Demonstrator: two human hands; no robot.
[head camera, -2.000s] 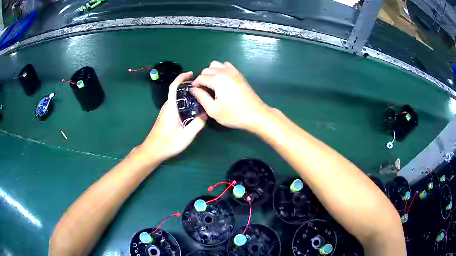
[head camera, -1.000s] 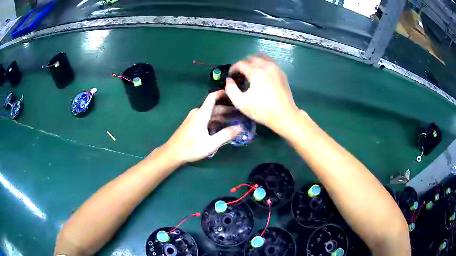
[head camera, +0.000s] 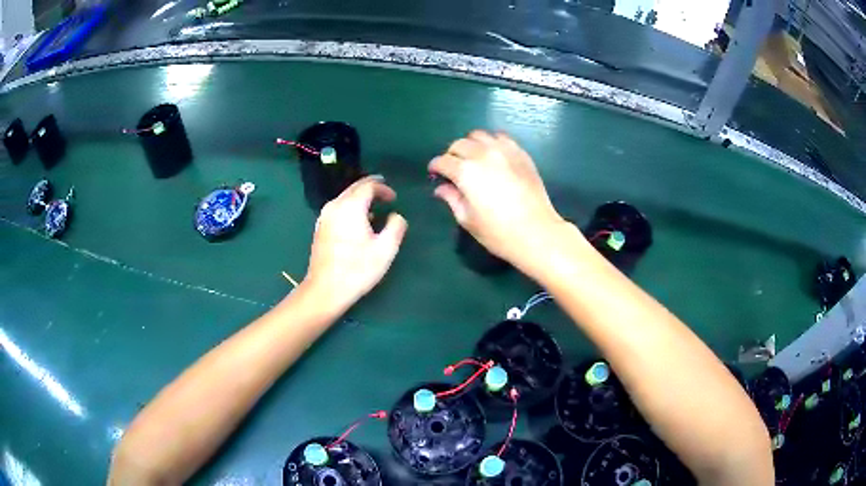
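Observation:
My right hand (head camera: 496, 195) is above the belt, thumb and fingers pinched on a tiny red plug (head camera: 434, 177). Below it a black housing (head camera: 481, 254) is partly hidden by the hand. My left hand (head camera: 356, 237) is held apart from it, fingers curled and apart, empty. A pale lead wire with a white ring end (head camera: 515, 313) lies beside my right forearm. A black housing with a red wire (head camera: 330, 161) stands behind my left hand. Another housing (head camera: 622, 233) stands right of my right forearm. A blue round circuit board (head camera: 221, 211) lies at the left.
Several black housings with blue-green round parts (head camera: 437, 427) are massed at the front and right. More housings (head camera: 164, 142) and circuit boards (head camera: 57, 216) are on the green belt at far left. A pale edge rail (head camera: 380, 55) runs behind. A small unit (head camera: 834, 282) lies far right.
My left hand has let go of the dark round unit and moved left. My right hand has come away from it, pinching a red plug. Housings and boards on the belt have shifted right.

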